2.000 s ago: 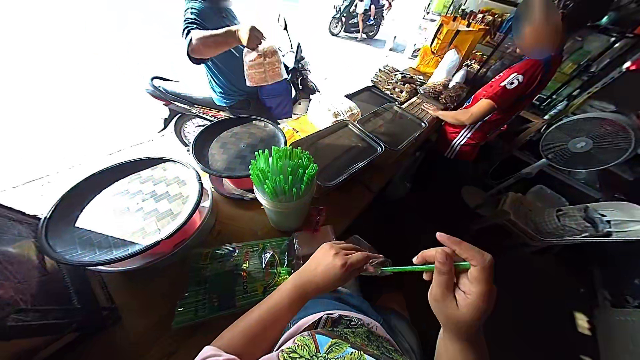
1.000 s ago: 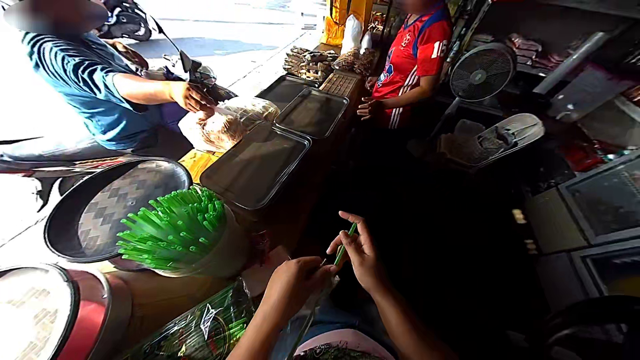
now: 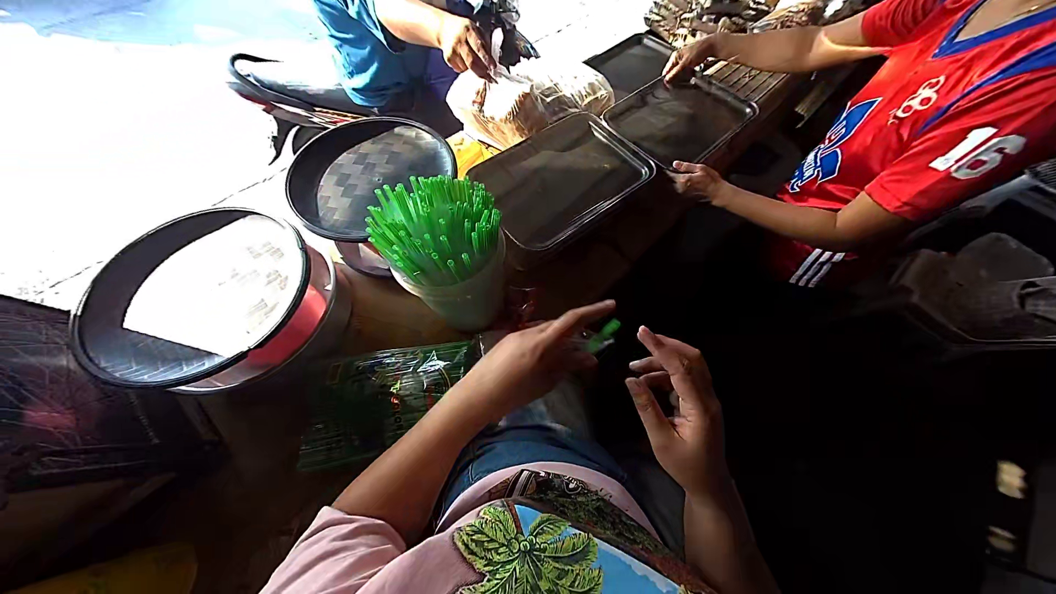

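Note:
Between the fingers of my left hand [image 3: 549, 351] is a green straw [image 3: 604, 336], its end poking out beyond the fingertips; the rest of it is hidden. My right hand [image 3: 678, 404] is just to the right, palm turned inward, fingers apart and nothing seen in them. A pale plastic tub [image 3: 466, 297], packed with upright green straws [image 3: 437, 227], stands beyond my left hand. Under my left forearm lies a clear plastic pack of green straws [image 3: 388, 396].
Round black woven-pattern trays [image 3: 194, 375] [image 3: 371, 132] rest at the left. Dark rectangular trays [image 3: 569, 177] [image 3: 681, 115] line the counter. A person in a red jersey [image 3: 899, 140] touches one tray; another in blue [image 3: 363, 66] holds a plastic bag [image 3: 528, 95].
My right hand has come away from the straw and my left hand. The person in red now reaches to a rectangular tray with both hands. The view has shifted.

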